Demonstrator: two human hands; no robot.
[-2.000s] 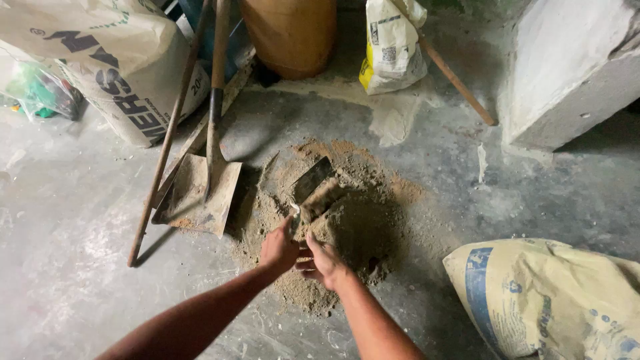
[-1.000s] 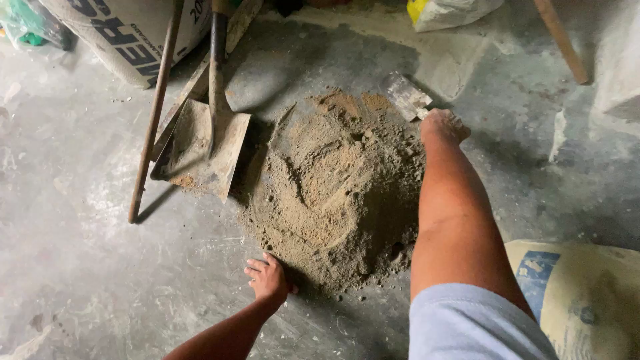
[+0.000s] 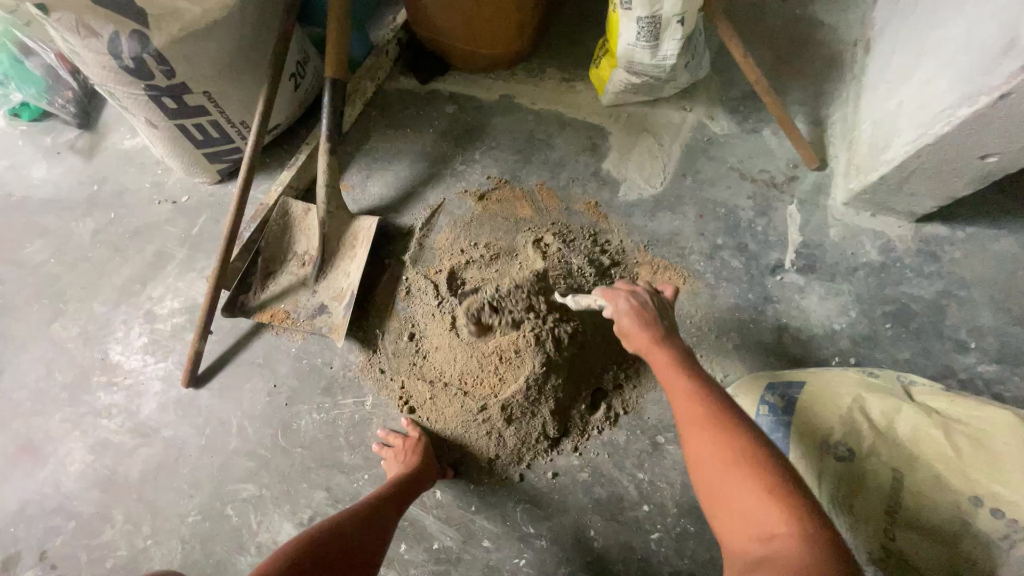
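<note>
A mound of sandy mortar mix (image 3: 480,360) lies on the grey concrete floor in the middle of the view. My right hand (image 3: 640,316) grips the handle of a masonry trowel (image 3: 580,302) at the mound's right side. The trowel's blade cannot be told apart from the loose, blurred mix beside it. My left hand (image 3: 408,456) rests on the floor at the mound's lower left edge, fingers spread and holding nothing.
Left of the mound a shovel (image 3: 344,272) leans beside a wooden pole (image 3: 232,232) and a large printed sack (image 3: 192,96). A paper sack (image 3: 904,456) lies lower right. Behind are a small bag (image 3: 652,56), a brown container (image 3: 476,32), a stick (image 3: 764,88) and a concrete block (image 3: 920,120).
Both hands were together at the mound's middle two seconds ago. My left hand went down to the floor; my right hand, at the mound's far right edge one second ago, has come back toward its middle.
</note>
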